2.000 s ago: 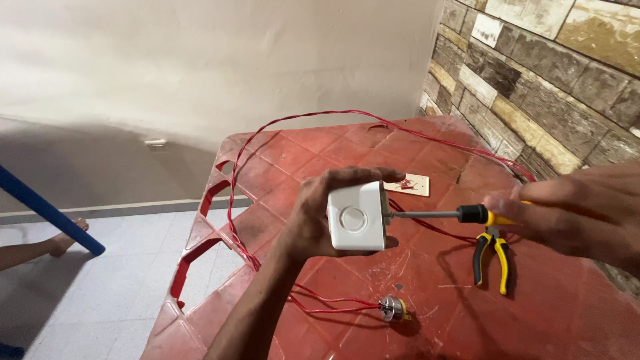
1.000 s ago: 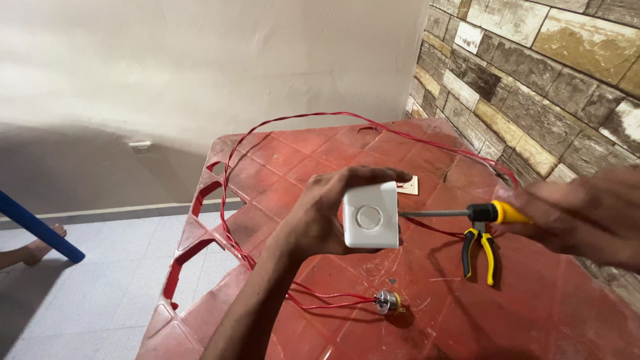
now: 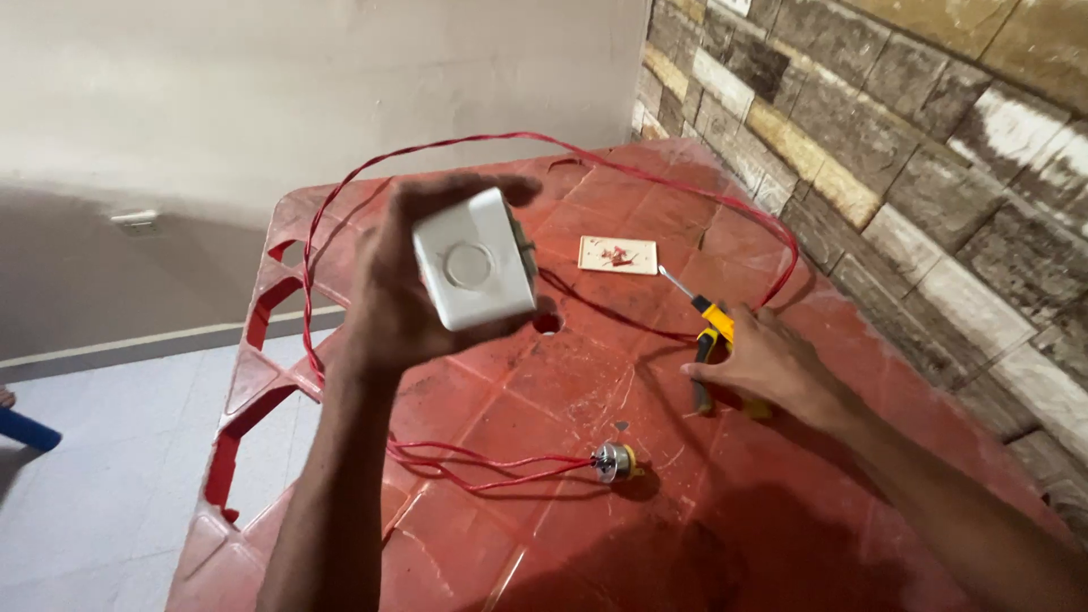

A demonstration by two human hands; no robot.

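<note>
My left hand [image 3: 391,280] holds a white box-shaped fitting [image 3: 476,263] with a round button or disc on its face, tilted above the table. At the right, my right hand [image 3: 765,361] is on a yellow and black screwdriver [image 3: 712,313], its tip pointing up and left, close over the yellow and black pliers [image 3: 704,365]. Whether the fingers still grip the screwdriver is unclear. A twisted red wire [image 3: 595,308] runs from near the fitting toward the pliers. A cream plate [image 3: 619,255] with red bits on it lies beyond the screwdriver's tip.
Under everything is a red plastic table [image 3: 510,399] with cut-outs along its left edge. A round metal socket-like part [image 3: 614,463] on red wires lies near the front. A long red twisted wire [image 3: 527,136] loops around the back. The stone-patterned wall [image 3: 918,170] borders the right side.
The screwdriver was at the side of the white fitting and has moved away, down to the pliers with my right hand. My left hand has tilted the fitting.
</note>
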